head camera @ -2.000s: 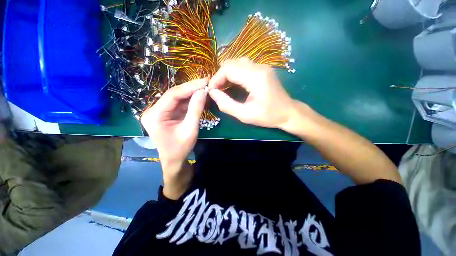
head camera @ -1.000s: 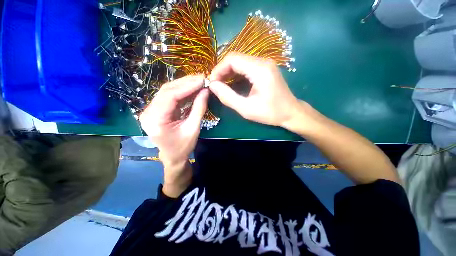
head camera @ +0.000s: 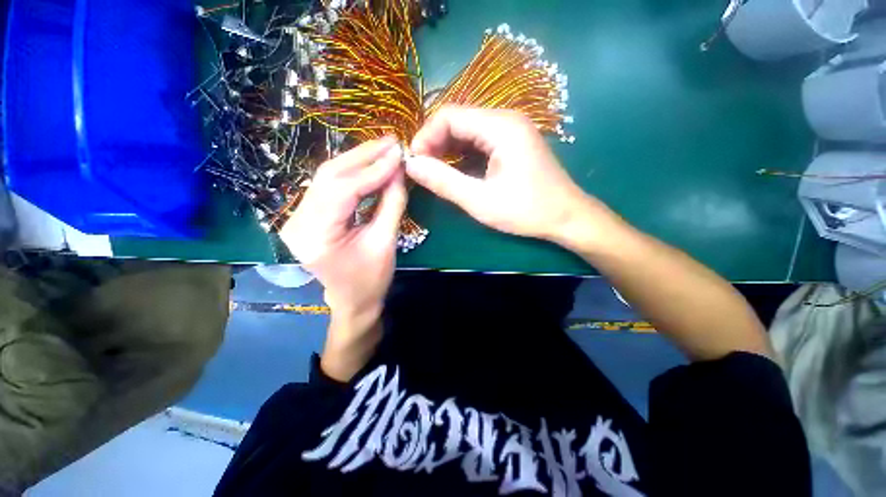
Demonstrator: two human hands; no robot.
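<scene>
My left hand (head camera: pixel 352 209) and my right hand (head camera: pixel 495 175) meet fingertip to fingertip over the lead wires. Between the fingertips is a tiny white plug (head camera: pixel 406 156), mostly hidden by the fingers. The orange-yellow lead wires (head camera: pixel 505 82) fan out to the right and end in white tips. More orange wires (head camera: pixel 374 73) spread to the upper left into a tangled pile of dark, silvery and white small parts (head camera: pixel 257 126). A few white wire ends (head camera: pixel 412 237) show just below my hands.
A bright blue bin (head camera: pixel 102 116) stands at the left. White-grey housings (head camera: pixel 845 97) line the right edge, with a thin brown-orange wire (head camera: pixel 787 173) sticking out. The green bench's near edge (head camera: pixel 525 273) runs below my hands. People's clothed legs show at both lower sides.
My left hand has tilted and shifted slightly to the right, and the joined fingertips are slightly higher. The white piece between them is less visible than one second ago. The wires and pile look unchanged.
</scene>
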